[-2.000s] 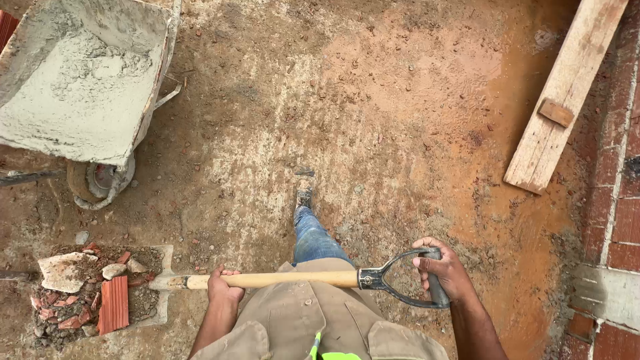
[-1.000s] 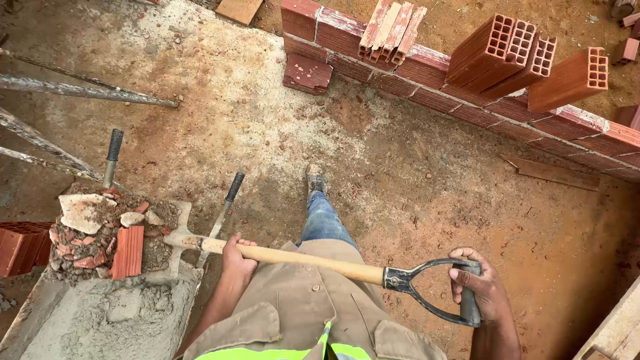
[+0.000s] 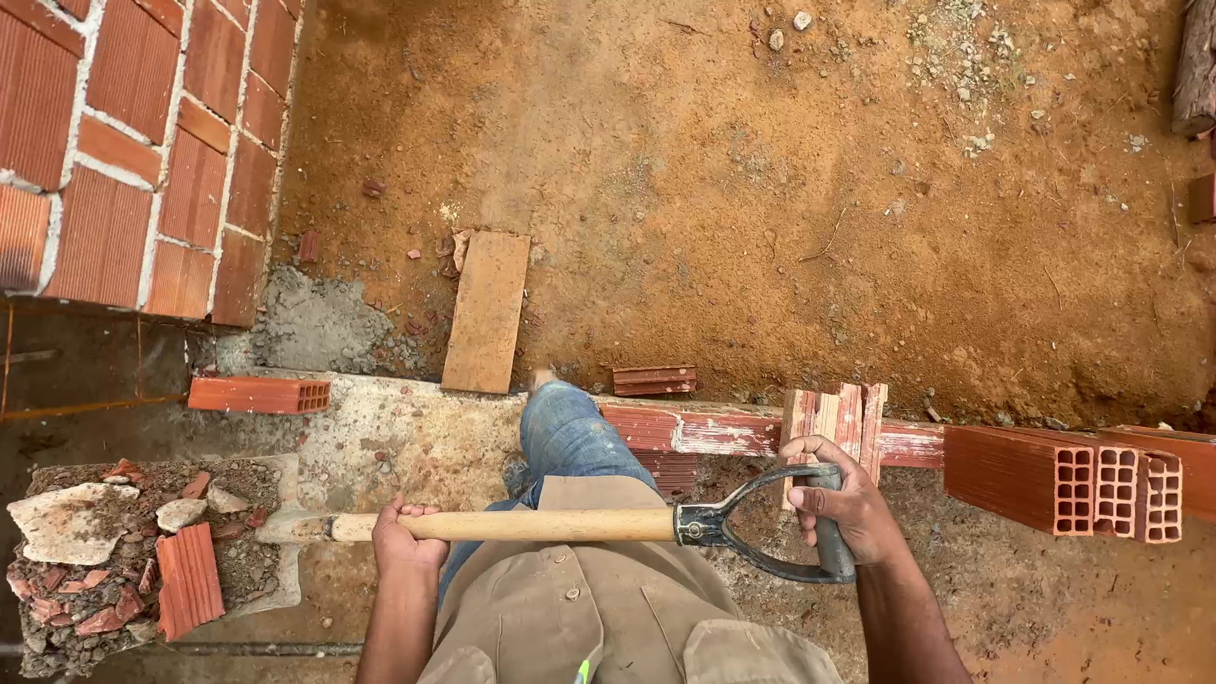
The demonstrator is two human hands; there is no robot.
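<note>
A shovel with a wooden shaft (image 3: 532, 525) lies level across the front of my body. My left hand (image 3: 408, 541) is closed around the shaft near the blade. On the right, my right hand (image 3: 841, 503) grips the black D-shaped handle (image 3: 741, 527). The metal blade (image 3: 288, 570) at the lower left carries a heap of rubble: grey-brown soil, a large pale chunk (image 3: 68, 522), stones and a ribbed piece of red clay brick (image 3: 190, 581). The load hides most of the blade.
A low brick wall (image 3: 731, 432) runs beside my leg, with brick strips and hollow clay bricks (image 3: 1002, 475) on it. A wooden board (image 3: 487, 313) lies ahead. One hollow brick (image 3: 258, 394) rests left. A mortared brick wall (image 3: 123, 161) stands upper left; bare soil (image 3: 712, 237) spreads ahead.
The view has turned and moved on; the wheelbarrow seen earlier is out of sight and the low wall is now close. Both hands still hold the loaded shovel across my body.
</note>
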